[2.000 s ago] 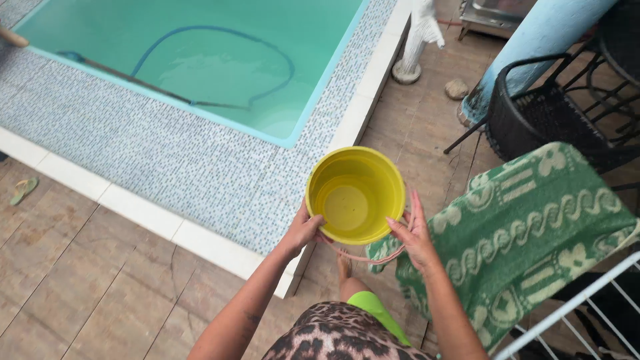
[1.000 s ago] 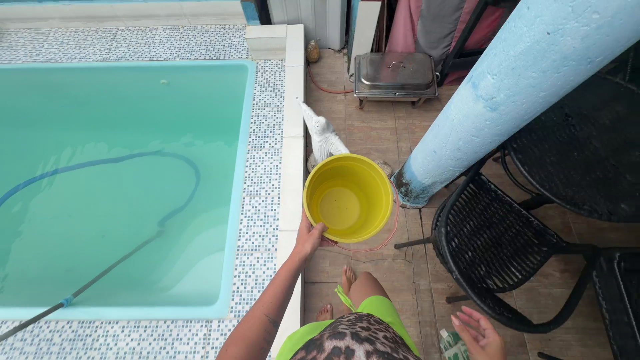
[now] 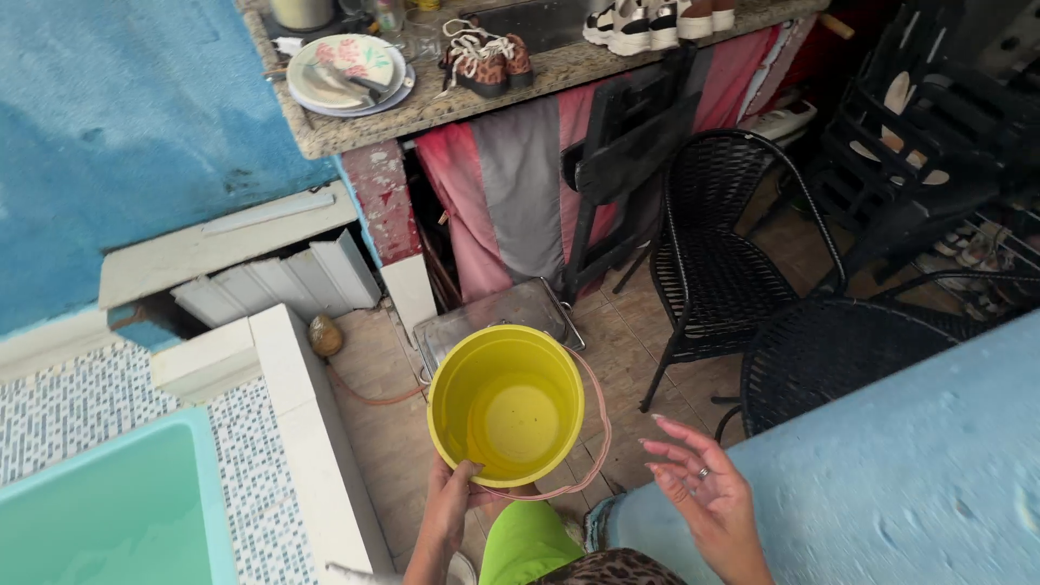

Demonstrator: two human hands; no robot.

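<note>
A yellow plastic bucket point(image 3: 520, 414) hangs in front of me, tilted so its inside shows, with a pink cord handle point(image 3: 605, 431) hanging loose along its right side. My left hand point(image 3: 451, 500) grips the bucket's near rim, thumb on the inner wall and fingers underneath. To the right of the bucket, my right hand point(image 3: 703, 496) is raised with fingers apart, wears a ring and holds nothing. Beyond the bucket, a metal chafing dish point(image 3: 463, 321) on the tiled floor is partly hidden by it.
The pool point(image 3: 122, 504) with its white ledge point(image 3: 313, 439) lies left. A blue column point(image 3: 853, 463) stands at right, near a black woven chair point(image 3: 723, 260) and a round table point(image 3: 829, 349). Ahead, a granite counter point(image 3: 561, 77) holds plates point(image 3: 349, 73) and shoes point(image 3: 483, 61). A hose point(image 3: 374, 398) crosses the floor.
Both hands held the bucket two seconds ago; the right then let go and now is raised beside it. The view has swung from the pool toward the counter.
</note>
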